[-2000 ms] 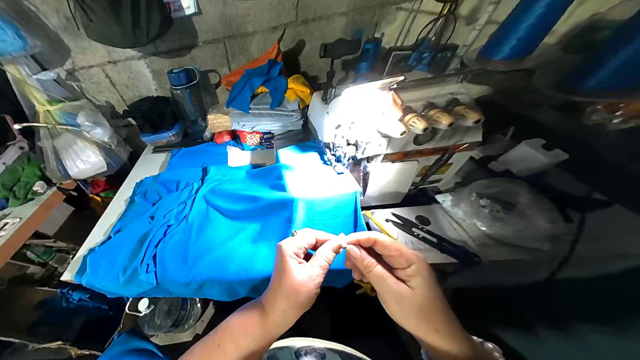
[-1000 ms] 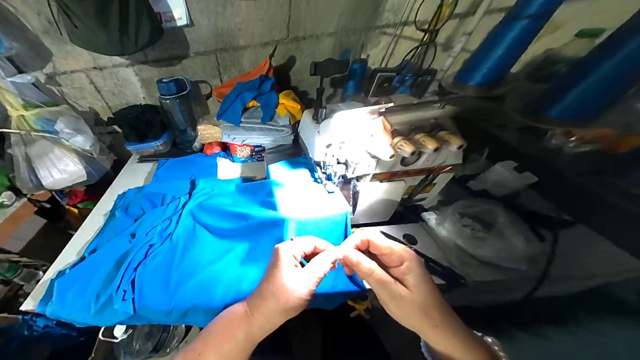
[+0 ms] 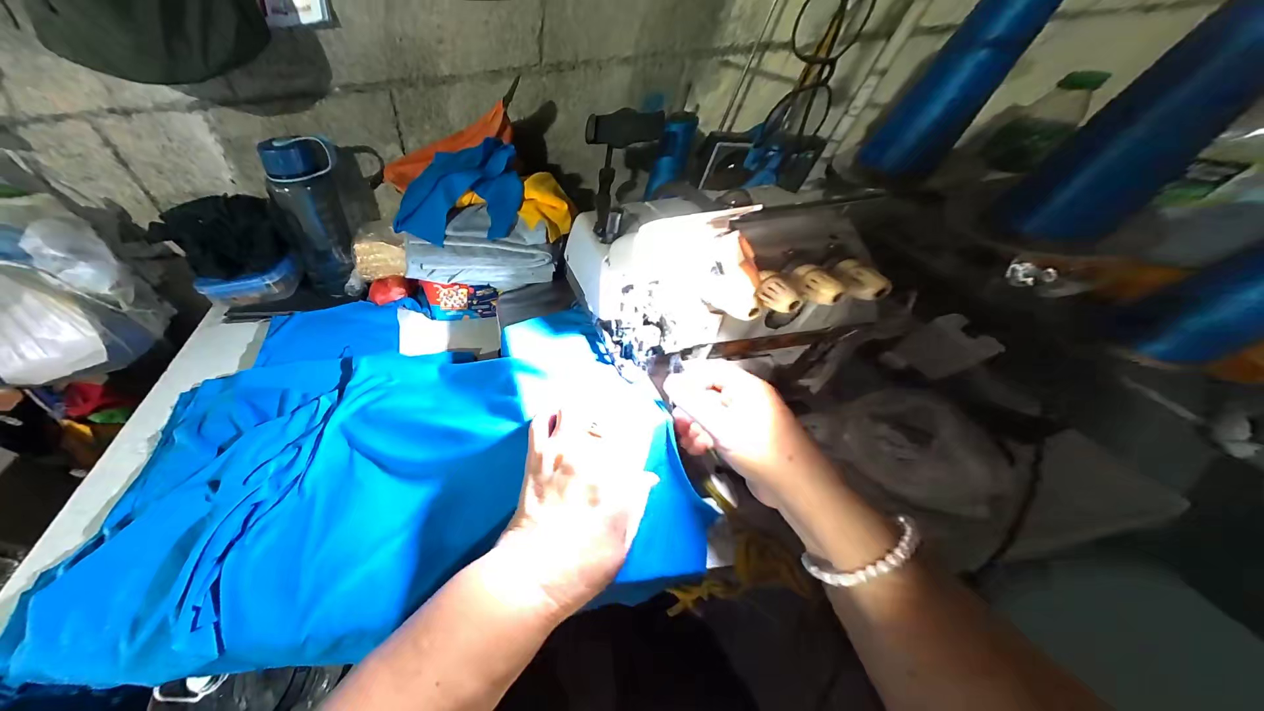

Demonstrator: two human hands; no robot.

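Observation:
Bright blue fabric (image 3: 415,494) is spread over the sewing table and reaches the needle area of a white overlock sewing machine (image 3: 671,257). My left hand (image 3: 583,484) rests on the fabric in front of the machine, under glaring light that hides its fingertips. Close to the needle area, at the fabric's right edge, is my right hand (image 3: 731,415), fingers curled together. Whether it pinches thread or cloth cannot be made out. A beaded bracelet (image 3: 864,568) circles the right wrist.
Behind the fabric stand a water bottle (image 3: 306,207), a blue-rimmed tub (image 3: 247,281) and a folded grey cloth stack (image 3: 479,259). Blue thread cones (image 3: 958,84) are at the upper right. White plastic bags (image 3: 69,296) hang at left; a concrete block wall (image 3: 444,59) rises behind.
My hands were together in front of the fabric's edge. They have separated and moved forward: the left onto the fabric, the right beside the machine's needle area.

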